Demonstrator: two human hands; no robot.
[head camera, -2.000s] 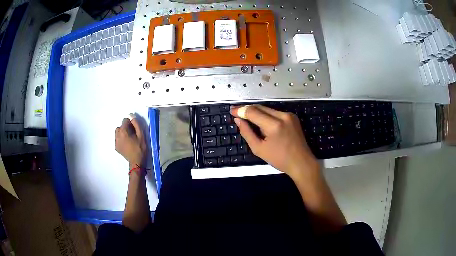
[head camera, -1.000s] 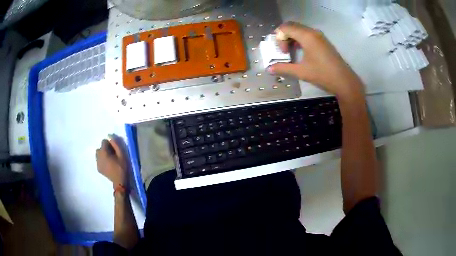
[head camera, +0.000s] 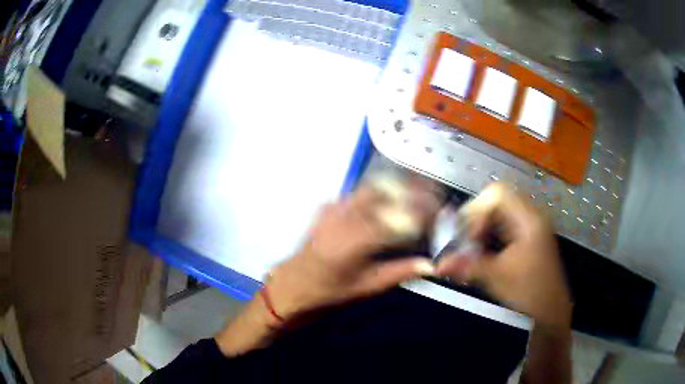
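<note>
My right hand holds a small white plastic housing between its fingers above the keyboard's left part. My left hand is beside it, with its thumb tip close to the housing; motion blur hides whether it touches. Pale coverings show on my left fingertips. The orange fixture holds three white housings in its pockets, and its narrow right slot shows bare orange.
The perforated plate lies under the fixture. The blue tray is at the left, with rows of placed housings at its far end. The black keyboard is partly hidden by my hands. A cardboard box stands far left.
The view has turned left. My right hand has left the plate's right side with a housing, and my left hand has come up from the tray to meet it. The fixture's third pocket now holds a housing.
</note>
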